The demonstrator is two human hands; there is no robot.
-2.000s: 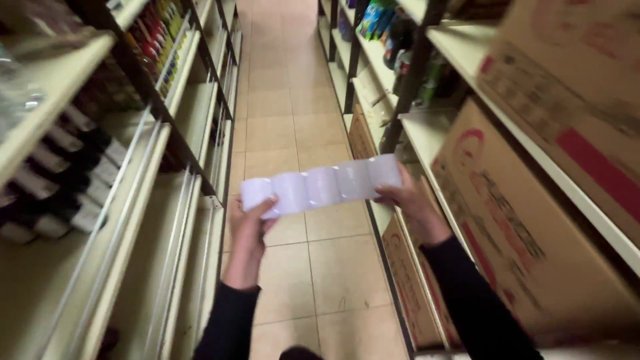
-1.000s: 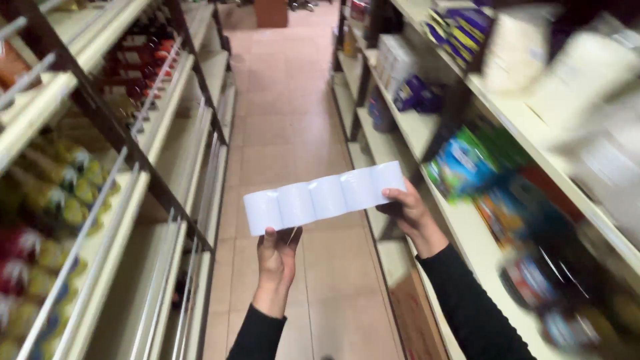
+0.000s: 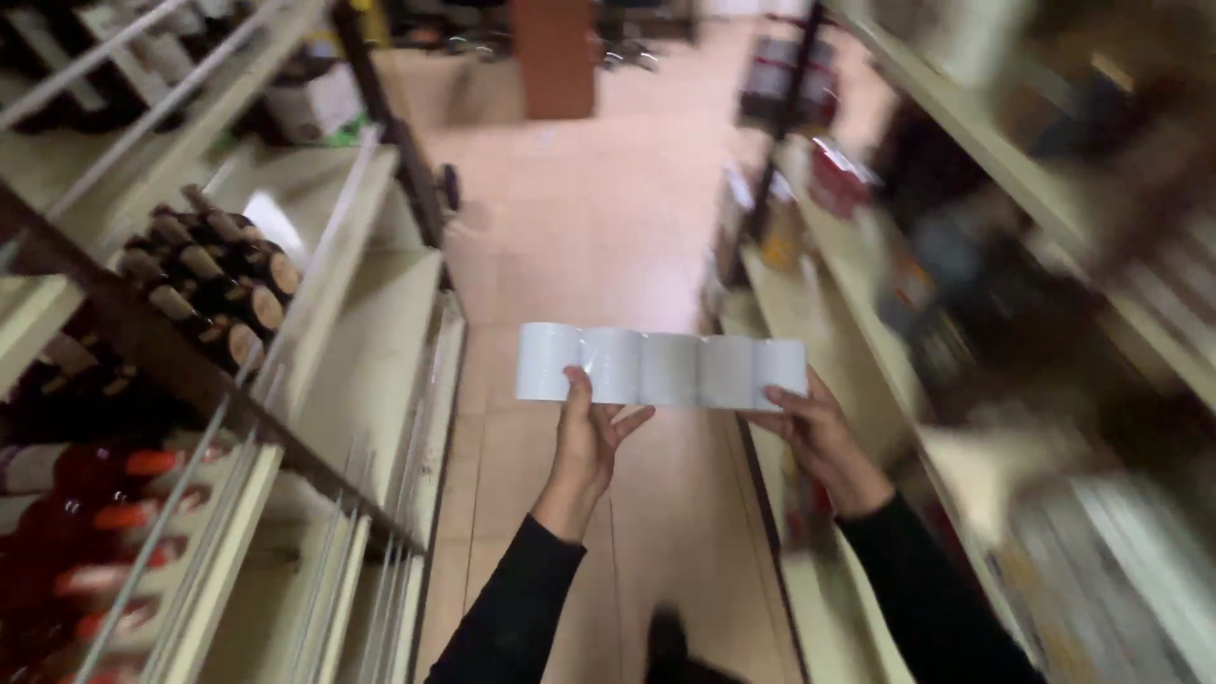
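A row of several white rolls (image 3: pixel 670 369), joined side by side in a pack, is held out in front of me above the aisle floor. My left hand (image 3: pixel 587 437) grips it from below near its left end, thumb on the front face and fingers behind. At the right end, my right hand (image 3: pixel 819 427) has its thumb on the last roll and the other fingers partly hidden behind the pack. The pack lies nearly level. Black sleeves cover both forearms.
Shelving with metal rails (image 3: pixel 332 332) lines the left, holding dark bottles (image 3: pixel 204 271) and bottles with orange-red necks (image 3: pixel 104 522). Blurred goods stand on the right shelves (image 3: pixel 836 247). Tiled floor (image 3: pixel 608 209) runs between them to a reddish-brown panel (image 3: pixel 556 57). A dark shoe (image 3: pixel 668 636) shows below.
The view has moved forward along the aisle. Both hands still hold the pack, which was tilted up at its right end and is now nearly level.
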